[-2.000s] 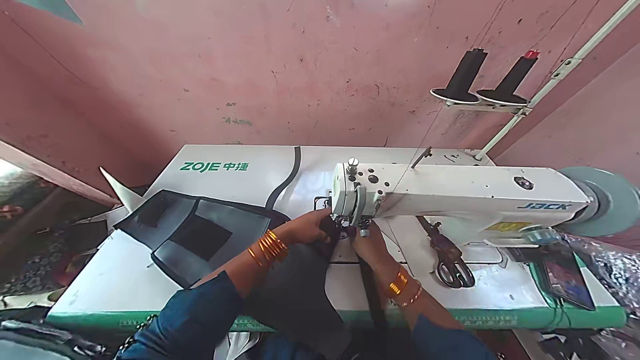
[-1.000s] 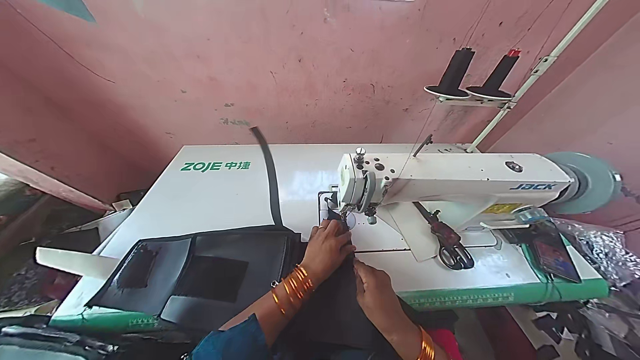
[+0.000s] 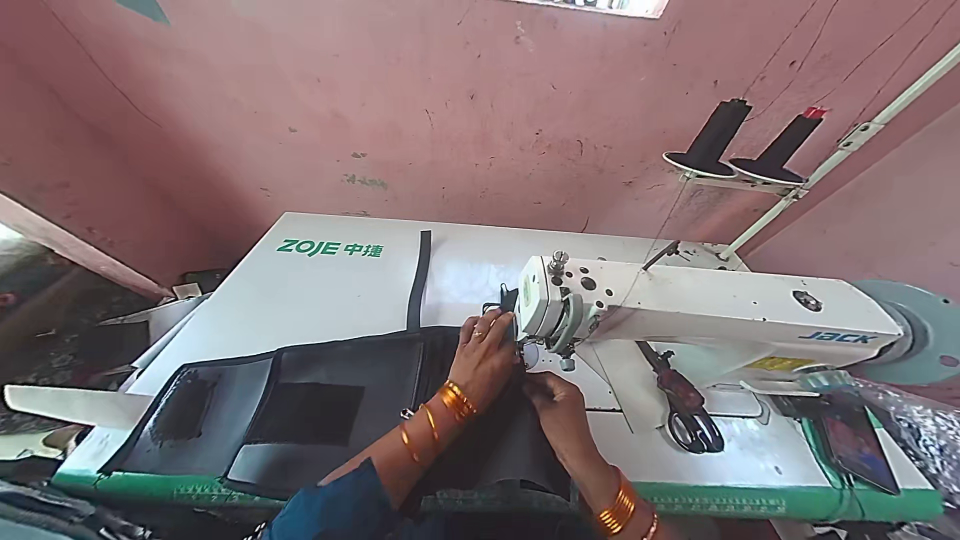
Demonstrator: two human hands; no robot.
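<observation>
A white Jack sewing machine (image 3: 705, 307) stands on a white table. Black panelled material (image 3: 322, 412) with dark rectangular patches spreads left of it and over the front edge. My left hand (image 3: 486, 356) presses flat on the black material just left of the needle area, fingers toward the machine head. My right hand (image 3: 559, 409) pinches the material's right edge, thumb and forefinger together, a little in front of the presser foot, which is mostly hidden. A narrow black strip (image 3: 420, 281) runs back across the table from the material.
Dark-handled scissors (image 3: 686, 409) lie below the machine arm. A phone-like dark device (image 3: 855, 442) rests at the right, beside crumpled clear plastic (image 3: 919, 427). Two black thread cones (image 3: 712, 139) sit on a stand behind. A pink wall (image 3: 450, 112) rises behind the table.
Two seconds ago both hands were up at the needle area; my right hand is now lower, in front of it. The black panels have shifted and lie more spread out at the left.
</observation>
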